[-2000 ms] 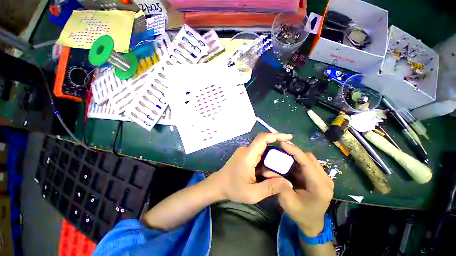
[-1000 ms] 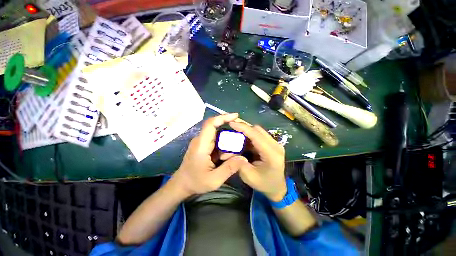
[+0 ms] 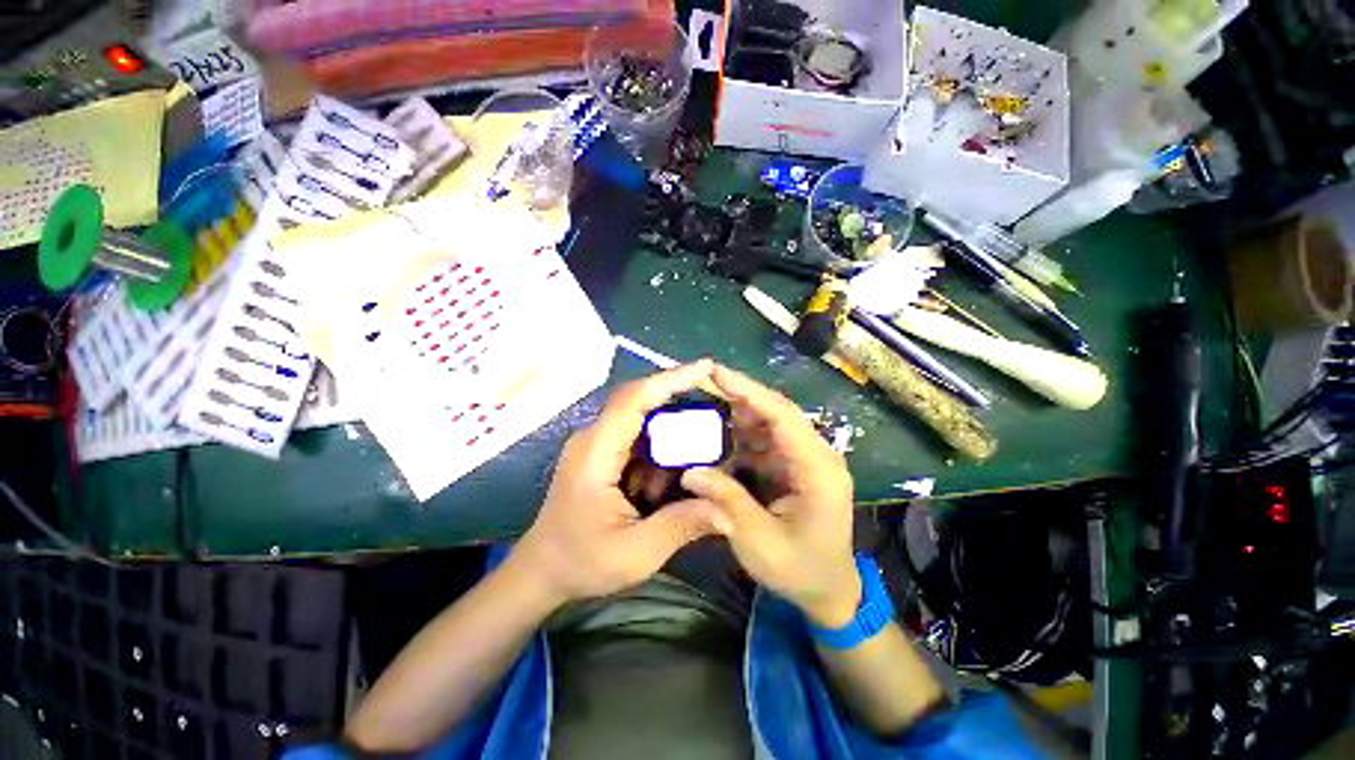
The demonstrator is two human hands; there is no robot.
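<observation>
A small rounded-square watch head with a black rim and a lit white face is held between both my hands at the bench's front edge. My left hand grips its left side with fingers curled around it. My right hand grips its right side, with the thumb at the lower edge of the face. The underside of the unit is hidden by my fingers. A white sheet with rows of red marks lies just beyond my left hand. A thin white stick lies beside the sheet.
Right of my hands lie a brown-handled brush, a cream-handled tool and pen-like tools. Behind are clear cups and white boxes. At left are die-cut sheets, a green-flanged solder spool and a black compartment tray.
The view has swung right, so the bench things sit further left than at first. Both hands still hold the lit unit; my right thumb has moved up to the face's lower edge.
</observation>
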